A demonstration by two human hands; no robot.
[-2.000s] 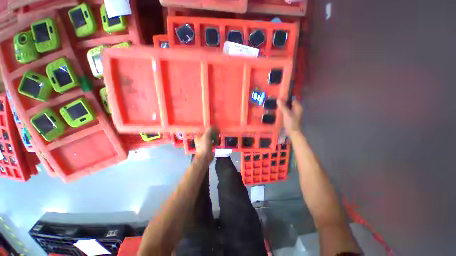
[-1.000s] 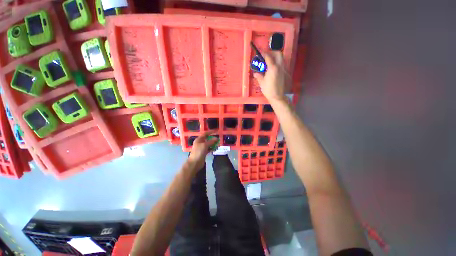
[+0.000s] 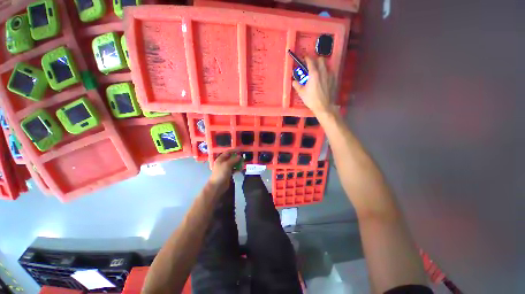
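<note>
The four-compartment foam tray (image 3: 219, 108) lies across the multi-cell foam tray (image 3: 259, 147), whose cells hold several dark watch units. In its rightmost compartment, a watch unit with a lit blue-white screen (image 3: 300, 74) lies under the fingers of my right hand (image 3: 318, 86). A thin black marker pen (image 3: 295, 57) sticks out from that hand. Another watch unit (image 3: 324, 45), dark with a light rim, lies above the hand. My left hand (image 3: 225, 166) is at the multi-cell tray's front edge, with a small green sticky note (image 3: 238, 165) at its fingers.
Lime-green handheld devices (image 3: 60, 67) sit in a large foam tray (image 3: 86, 166) at left. A smaller-celled foam tray (image 3: 299, 193) lies lower right of centre. A white label (image 3: 255, 169) is at the front edge. A black crate (image 3: 69, 267) is at lower left.
The four-compartment tray has moved up from its earlier lower position and come to rest. My right hand has gone from its right edge into the rightmost compartment. My left hand has let go of it.
</note>
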